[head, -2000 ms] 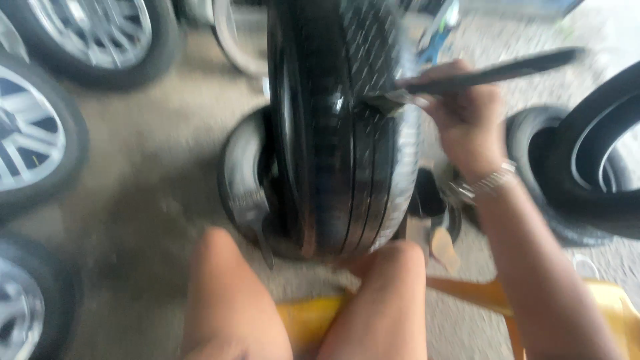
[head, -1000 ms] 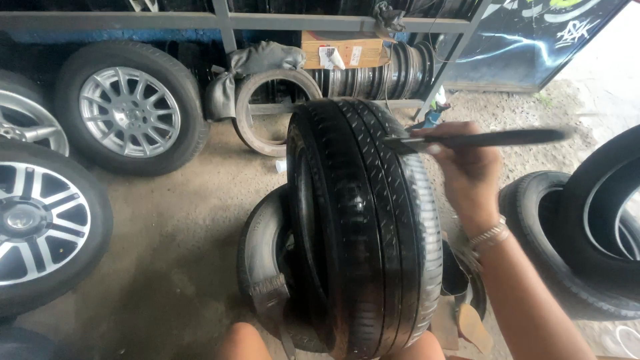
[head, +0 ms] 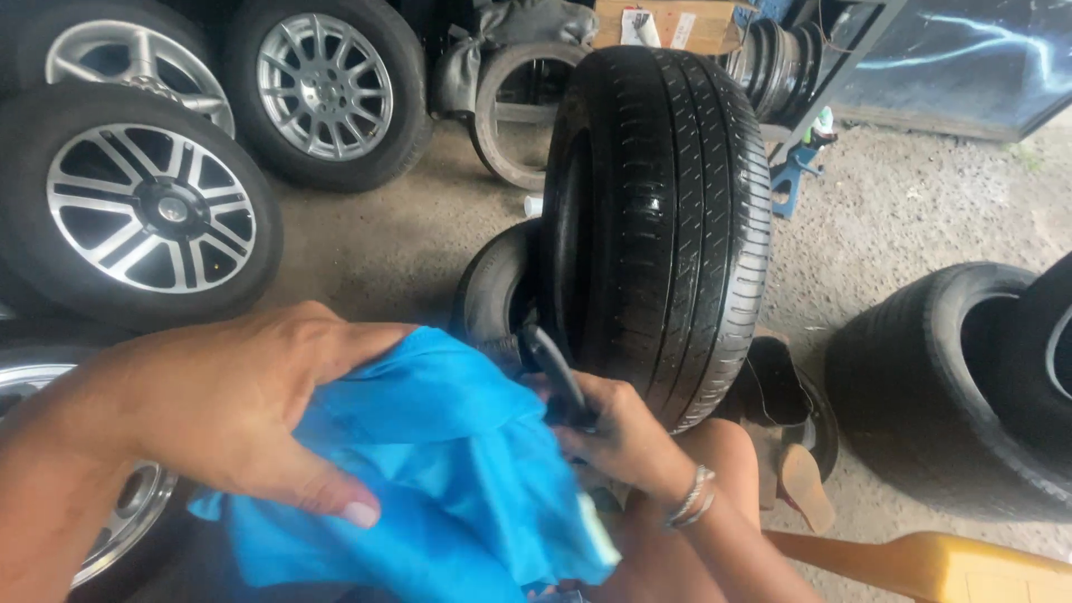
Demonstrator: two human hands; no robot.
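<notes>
My left hand (head: 260,410) grips a bright blue cloth (head: 419,469) at the lower left, its thumb lying over the near folds. To the cloth's right, my right hand (head: 615,431) has its fingers closed round the black handle of a tool (head: 557,368); the cloth hides the tool's other end. Beyond both hands a black car tire (head: 662,234) stands upright, its tread towards me, with wet-looking shiny patches. Another tire (head: 494,289) is behind its lower left side.
Several wheels with alloy rims (head: 172,209) are at the left. More tires (head: 930,377) lie at the right. A cardboard box (head: 670,23) and steel rims (head: 775,67) are at the back. A blue jack stand (head: 791,180) stands beyond the tire, and a yellow plastic chair (head: 963,561) is at lower right.
My right hand has come down from the tire's tread with the tool. My left hand and the blue cloth have come into view.
</notes>
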